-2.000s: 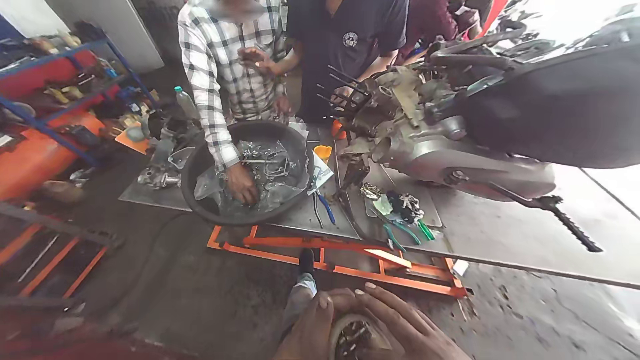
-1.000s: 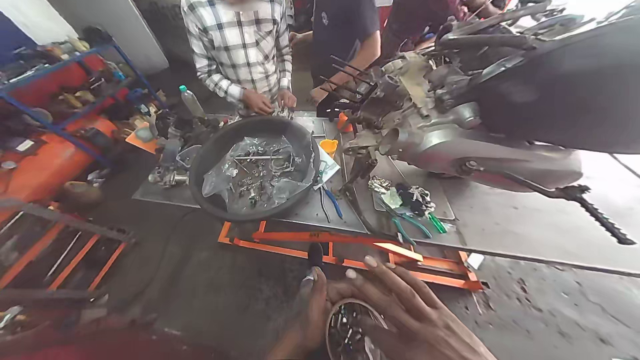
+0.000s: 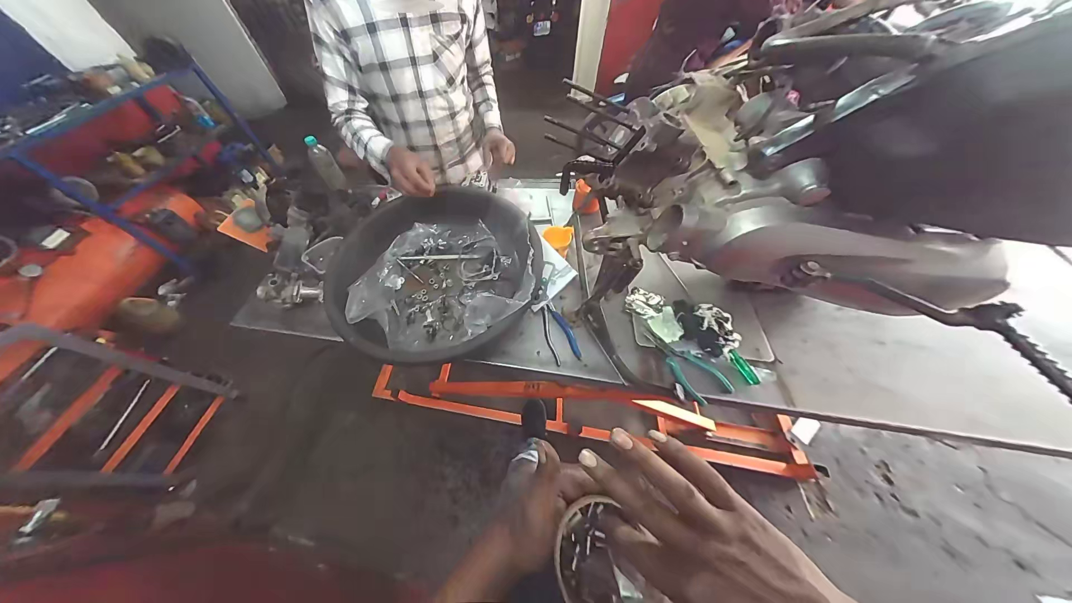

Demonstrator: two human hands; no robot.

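Observation:
At the bottom, my left hand (image 3: pixel 528 502) grips the rim of a round container (image 3: pixel 578 544) of small metal parts. Over its right side lies my right hand (image 3: pixel 695 519), fingers spread, with the thumb side across the opening; whether it holds any part cannot be seen. Beyond them, on the metal bench, a large black basin (image 3: pixel 343 310) contains a clear plastic bag (image 3: pixel 368 293) with bolts, nuts and other small parts. Blue-handled pliers (image 3: pixel 565 333) lie beside the basin. Green-handled pliers (image 3: pixel 687 377) and a green-handled tool (image 3: pixel 743 367) are near crumpled rags (image 3: pixel 712 327).
A person in a checked shirt (image 3: pixel 414 75) stands behind the basin. A partly dismantled motorcycle engine (image 3: pixel 712 209) occupies the right of the bench. The orange lift frame (image 3: pixel 502 402) runs below its edge. A blue shelf (image 3: pixel 100 201) and an orange tank (image 3: pixel 126 268) stand left.
The person in the checked shirt had a hand in the basin two seconds ago; both hands are now at its far rim. The person in dark clothing beside them has gone from view.

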